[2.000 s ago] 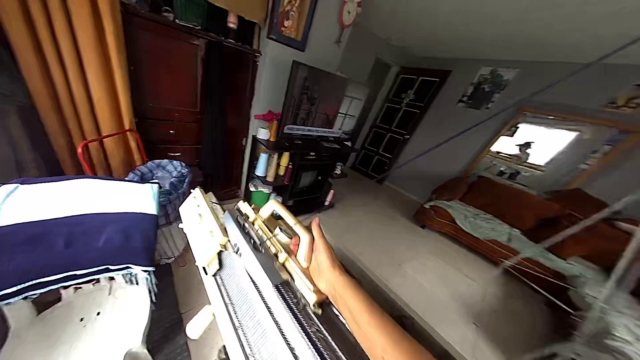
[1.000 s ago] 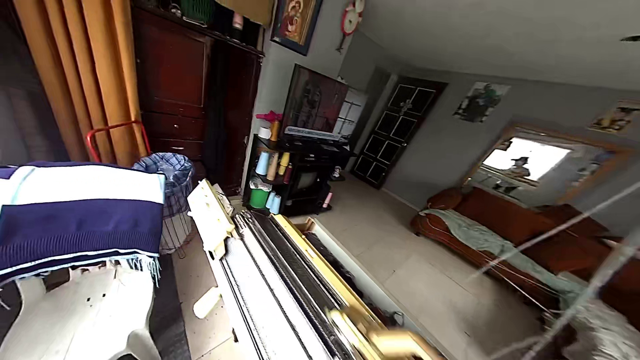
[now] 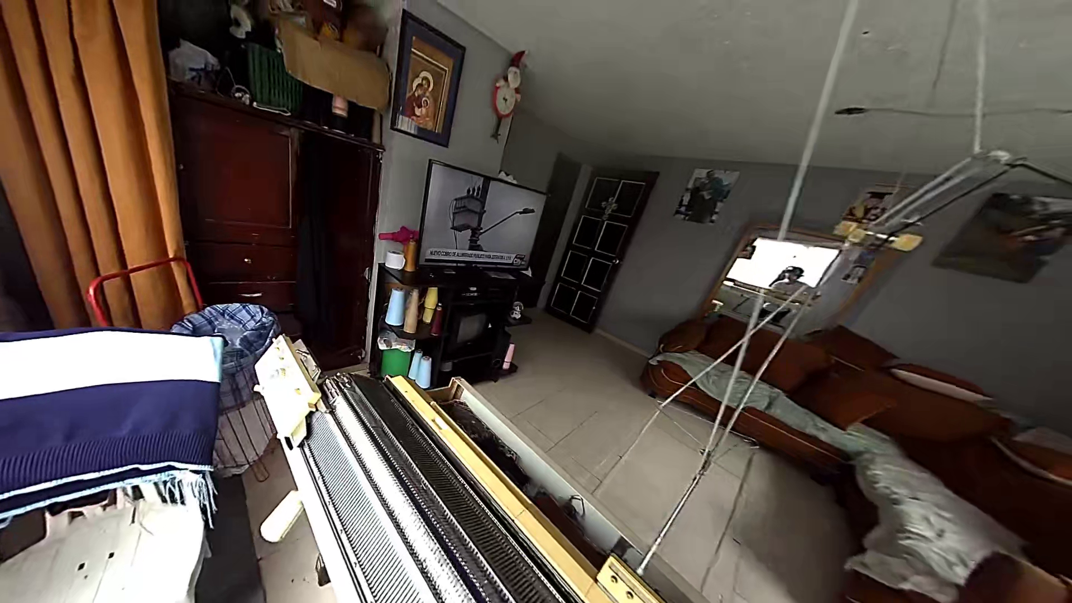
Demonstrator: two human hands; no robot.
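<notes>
A flat-bed knitting machine (image 3: 452,502) runs from the lower middle of the view toward the cabinet, with its rows of needles showing. Part of a cream carriage (image 3: 624,582) shows at the bottom edge. Strands of yarn (image 3: 712,435) rise from beside it toward a yarn tension mast (image 3: 938,201) at the upper right. A cream plastic part (image 3: 287,389) sits at the machine's far end, and a cream handle (image 3: 282,517) sticks out from its left side. Neither my left hand nor my right hand is in view, so what they hold is hidden.
Navy and white knitted fabric (image 3: 109,419) with a fringe lies over a white plastic chair (image 3: 126,553) at the left. Behind stand a wire basket (image 3: 243,419) with a plaid cloth, a shelf with yarn cones (image 3: 411,310), and a television (image 3: 481,213). A brown sofa (image 3: 754,368) is at the right.
Two seconds ago a hand was on the carriage handle near the machine's far end. The carriage has since moved toward the near end, and the hand has left the view.
</notes>
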